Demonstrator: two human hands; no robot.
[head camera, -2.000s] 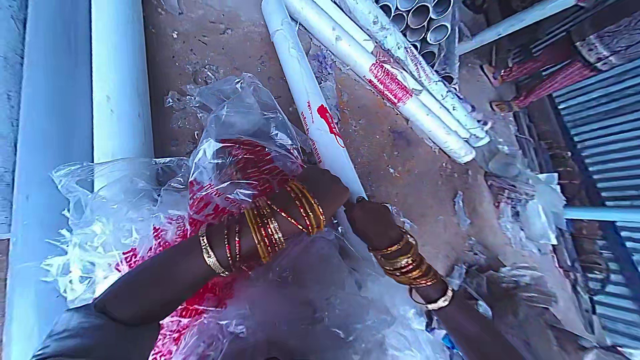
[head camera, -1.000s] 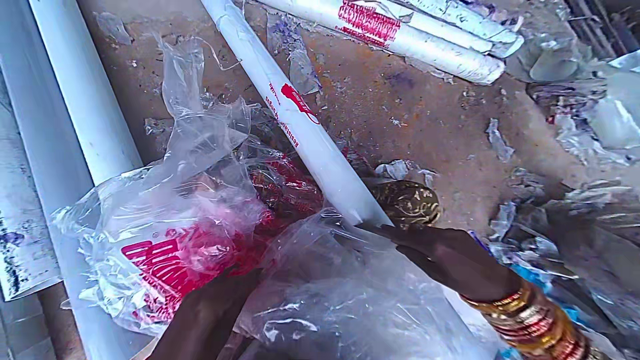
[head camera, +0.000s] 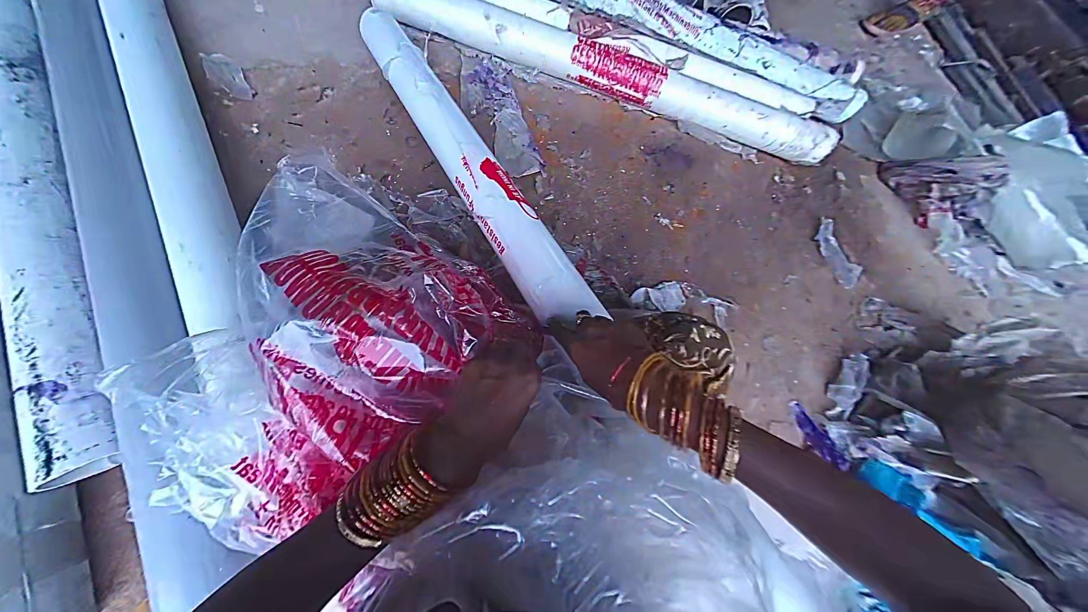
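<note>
A white plastic-wrapped roll or tube (head camera: 476, 170) with red print runs from the upper middle down to my hands. My right hand (head camera: 599, 348), with bangles at the wrist, is closed on the near part of this tube. Just to its left, my left hand (head camera: 497, 374) grips crumpled clear plastic film (head camera: 357, 340) with red lettering, bunched beside the tube. More clear film (head camera: 544, 510) lies below both hands and covers whatever is under it. The fingertips of both hands are mostly hidden.
Long white and grey tubes (head camera: 170, 161) lie along the left side. Several wrapped white rolls (head camera: 731, 119) rest on the brown floor at the top. Scraps of film (head camera: 1028, 382) are heaped at the right, and a patterned cloth or foot covering (head camera: 693, 340) shows behind my right hand.
My left hand has risen from the lower edge to beside the tube and closed on the printed film. My right hand stays at the tube's near part.
</note>
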